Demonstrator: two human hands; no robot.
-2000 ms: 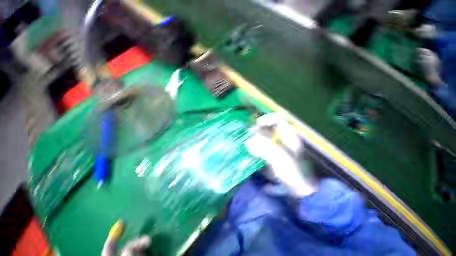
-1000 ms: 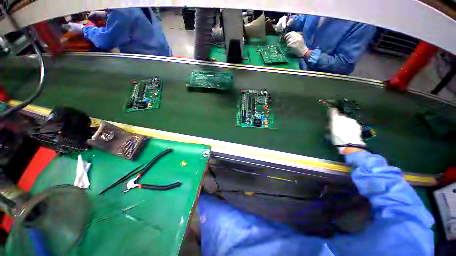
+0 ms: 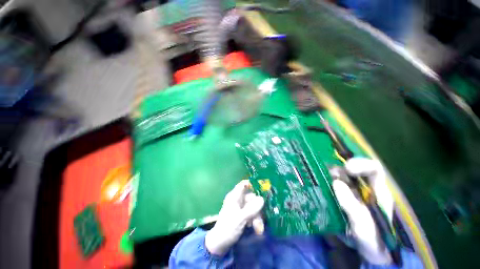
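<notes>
A large green circuit board [image 3: 289, 184] lies on the green mat in front of me, its flat side with white print facing up and a small yellow spot near its left edge. My left hand [image 3: 240, 214], white-gloved, is at the board's lower left edge with fingers bent together; blur hides whether it grips anything. My right hand [image 3: 364, 202], white-gloved, is at the board's right side, shut on a soldering iron [image 3: 338, 141] with a dark handle and yellow band. The iron points up and left, beside the board.
A blue pen-like tool [image 3: 204, 115] and a clear round hood [image 3: 238, 103] are behind the board. Spare boards [image 3: 166, 122] lie at the mat's left rear. A black tray with red-orange lining [image 3: 79, 184] holds a small board and a yellow coil. The yellow-edged conveyor [image 3: 368, 113] runs at right.
The view has turned back from the conveyor to the mat. My right hand has left the conveyor and now holds the iron. A board and my left hand are in view again.
</notes>
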